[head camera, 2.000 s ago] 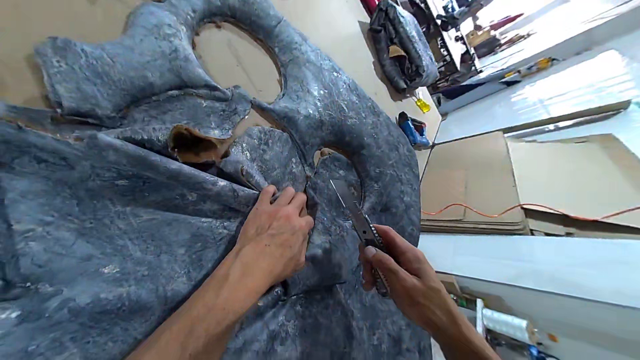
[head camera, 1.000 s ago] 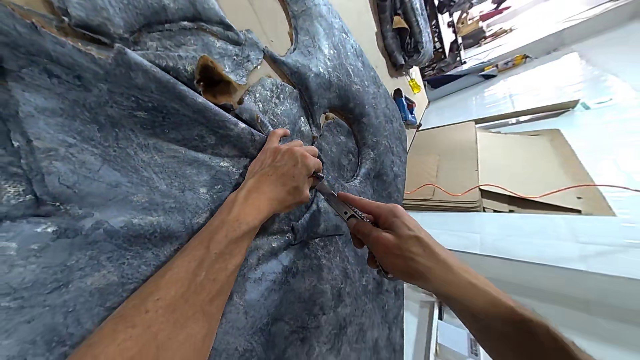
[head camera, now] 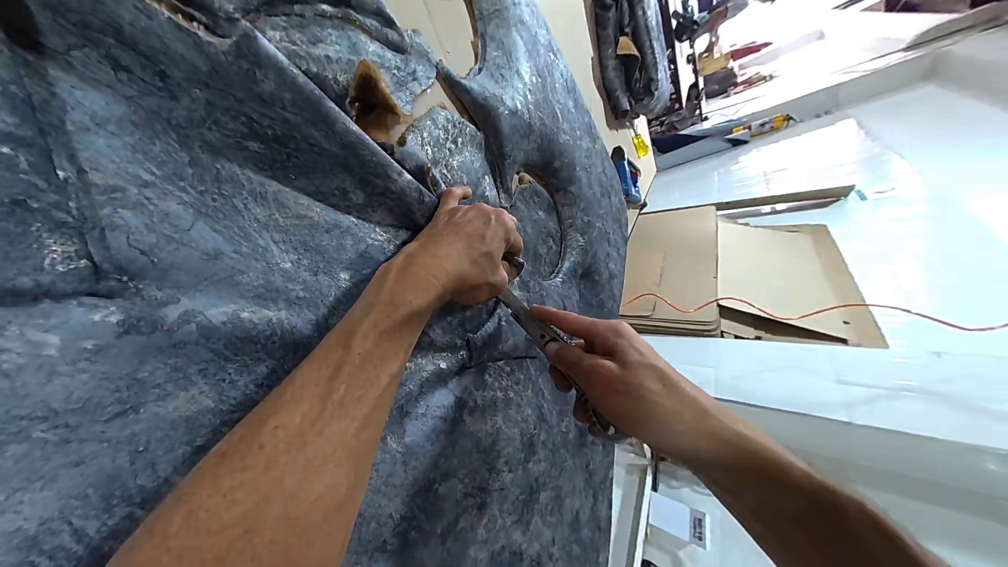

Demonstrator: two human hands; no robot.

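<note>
A mottled grey-blue hide [head camera: 236, 220], perhaps leather with brown fur on its other side, spreads over the left and middle of the view, with cut openings in it. My left hand [head camera: 476, 248] grips a fold of the hide, its thumb side toward the cut openings. From the right, my right hand [head camera: 610, 366] holds a metal snap-off utility knife [head camera: 543, 331], fingers wrapped round its handle. The blade points up and left to the hide just beside my left fingers; its tip is hidden there. Near my left hand, a curved cut opening [head camera: 555, 213] shows in the hide.
Stacked cardboard sheets [head camera: 673, 268] lie to the right, crossed by an orange cord [head camera: 756, 313]. At the table's far edge are a blue tool or object [head camera: 626, 175] and a yellow item [head camera: 640, 145]. A rolled dark hide [head camera: 634, 59] lies beyond them.
The knife, held apart from my left hand two seconds ago, has moved up and left to the hide beside my left fingers. The view has shifted somewhat.
</note>
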